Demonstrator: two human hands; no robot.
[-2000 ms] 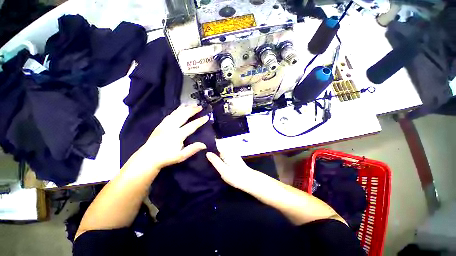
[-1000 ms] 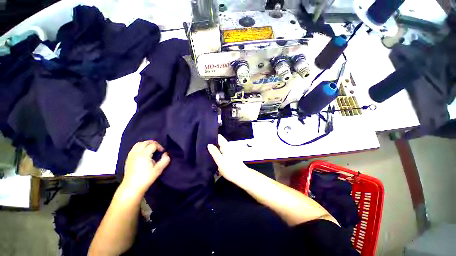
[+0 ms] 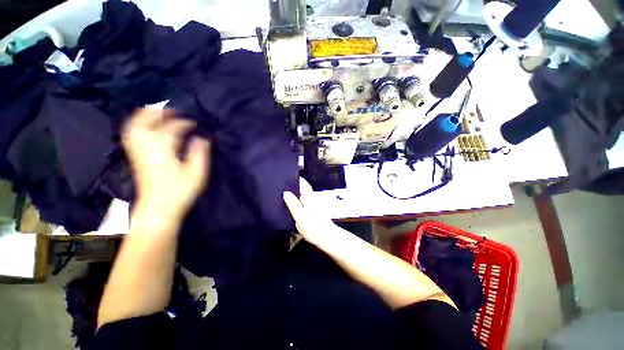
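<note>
A dark navy garment piece [image 3: 253, 150] lies spread on the table left of the overlock machine [image 3: 362, 89], its right edge by the presser foot area [image 3: 308, 133]. My left hand [image 3: 164, 154] is blurred, fingers bent, over the cloth's left part; whether it grips cloth cannot be told. My right hand [image 3: 304, 213] holds the garment piece's right edge near the table's front, just below the needle area. The needle itself is hidden.
A crumpled navy pile [image 3: 75, 130] touches the cloth at the left. Navy thread cones [image 3: 434, 135] and small brass-coloured bars [image 3: 473, 147] are right of the machine. A red basket [image 3: 505, 287] with dark pieces stands on the floor at right. Grey cloth [image 3: 588, 130] hangs at far right.
My left hand has moved up and left from the table's front edge. The garment piece is spread wider towards the pile. My right hand has stayed at its edge.
</note>
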